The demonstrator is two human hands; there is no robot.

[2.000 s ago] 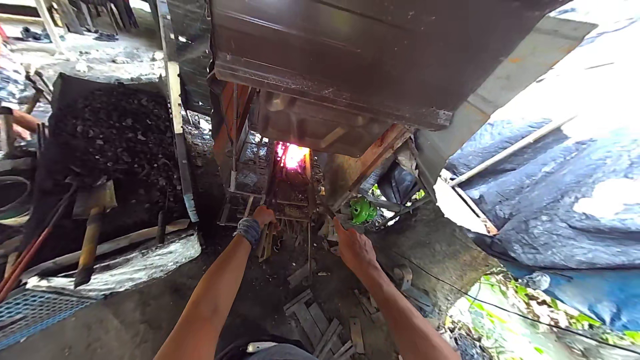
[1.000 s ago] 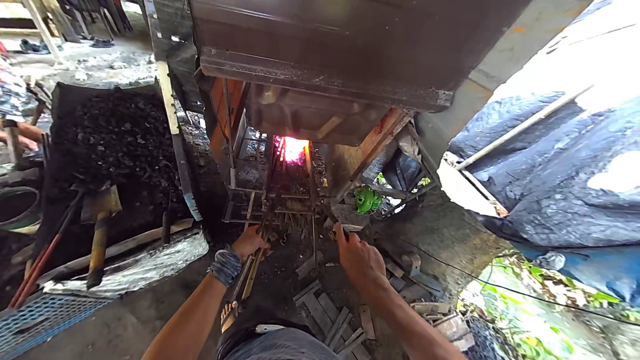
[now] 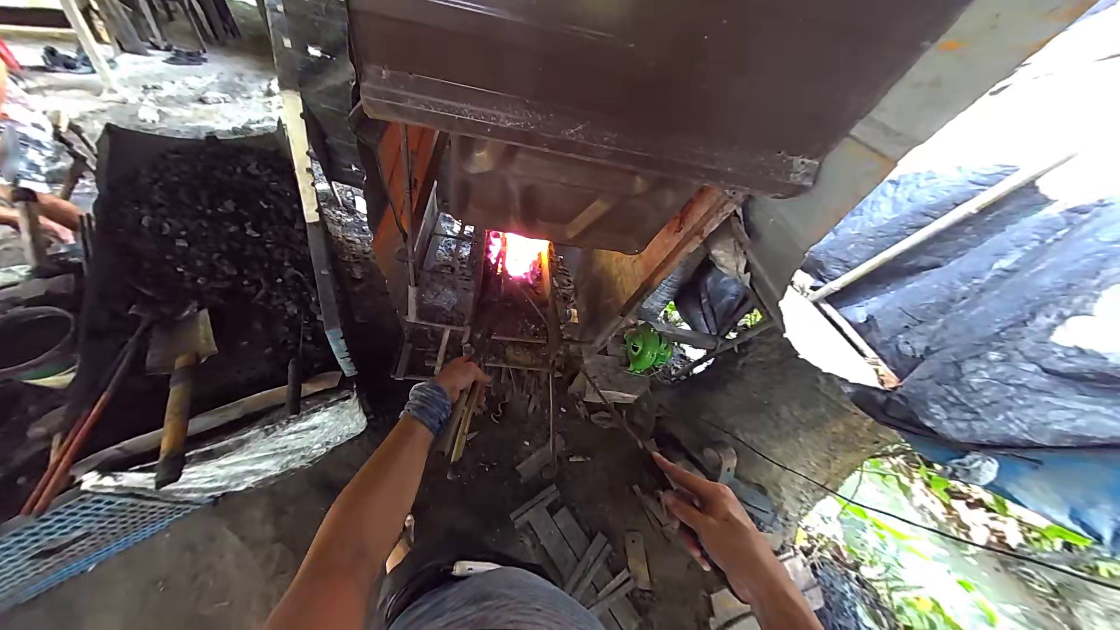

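Note:
My left hand [image 3: 462,378], with a grey-blue band at the wrist, is at the front of a metal forge frame [image 3: 516,339], by the upper ends of several narrow bars or sticks [image 3: 464,429]. Its fingers look curled, but what they hold is hidden. Lower right, my right hand [image 3: 700,507] is closed around the near end of a thin dark rod [image 3: 617,411] that slants up and left toward the frame. Glowing pink-white coals [image 3: 522,255] burn in the forge under a brown sheet-metal hood [image 3: 577,96].
Left of the frame lies a heap of charcoal [image 3: 227,219] with a shovel or scraper [image 3: 179,376] on its near side. Wooden offcuts [image 3: 569,542] litter the ground by my legs. A green metal part [image 3: 647,350] stands right of the frame; a dark cable [image 3: 840,494] crosses at right.
My right hand has moved right and back toward me, away from the forge, with the thin rod now showing ahead of it. My left hand stays near the forge front.

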